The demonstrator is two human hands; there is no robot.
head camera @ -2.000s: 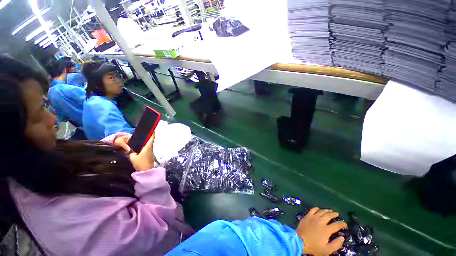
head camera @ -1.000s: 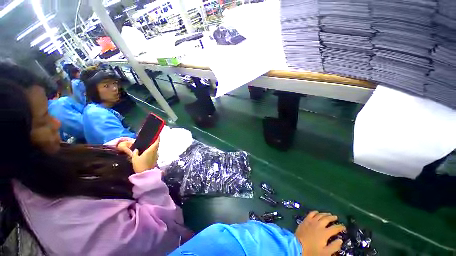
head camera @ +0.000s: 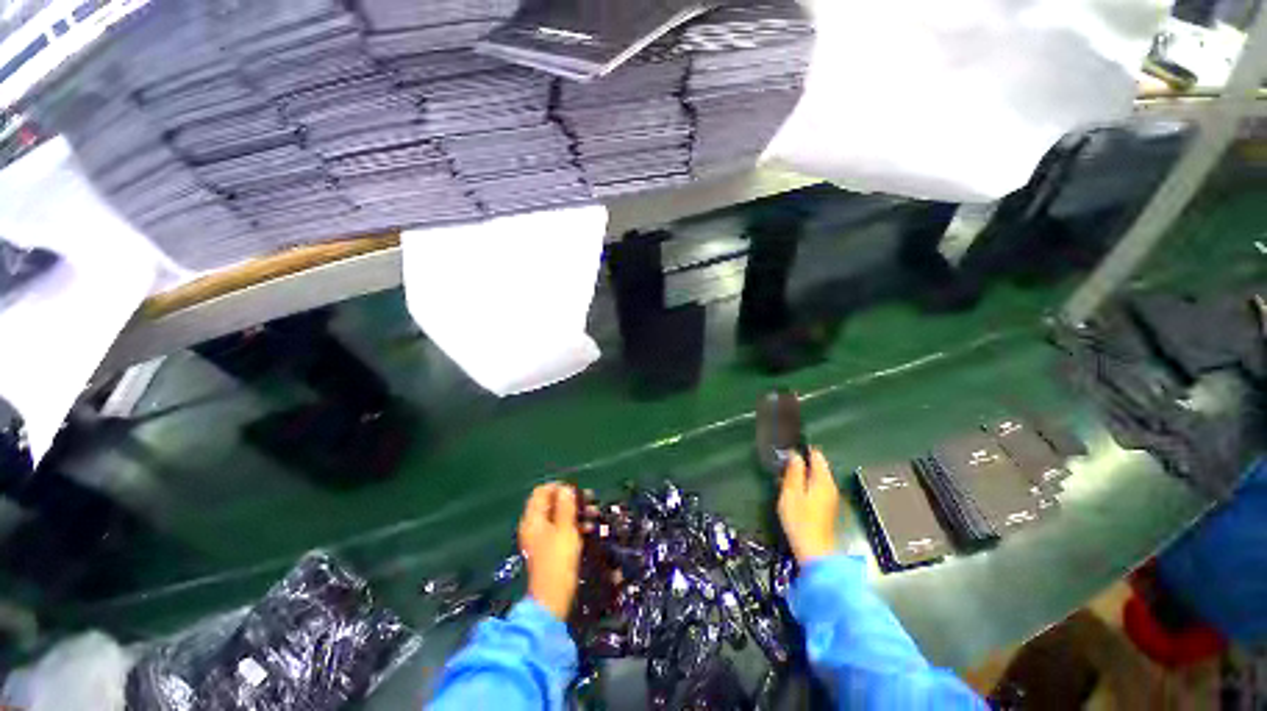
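My left hand [head camera: 553, 535] is at the left edge of a heap of small bagged black accessories [head camera: 681, 576], its fingertips closed around a small dark piece, likely one bagged accessory. My right hand [head camera: 809, 503] is right of the heap and grips the lower end of a dark printed card [head camera: 780, 428], which is blurred and stands up from the fingers. Neat stacks of dark printed cards with pale lettering [head camera: 906, 514] lie right of my right hand.
A clear bag of black accessories [head camera: 299, 639] lies at lower left. Flat black pieces [head camera: 1167, 375] lie at right, near a blue sleeve [head camera: 1226, 563]. Behind the bench, a raised shelf [head camera: 334, 264] carries layered grey-black stacks [head camera: 459, 125] and hanging white paper [head camera: 507, 299].
The view has swung right, away from the person with the phone. Both my hands now show; the left has left the heap's top, and the right holds a card. The card stacks have come into view.
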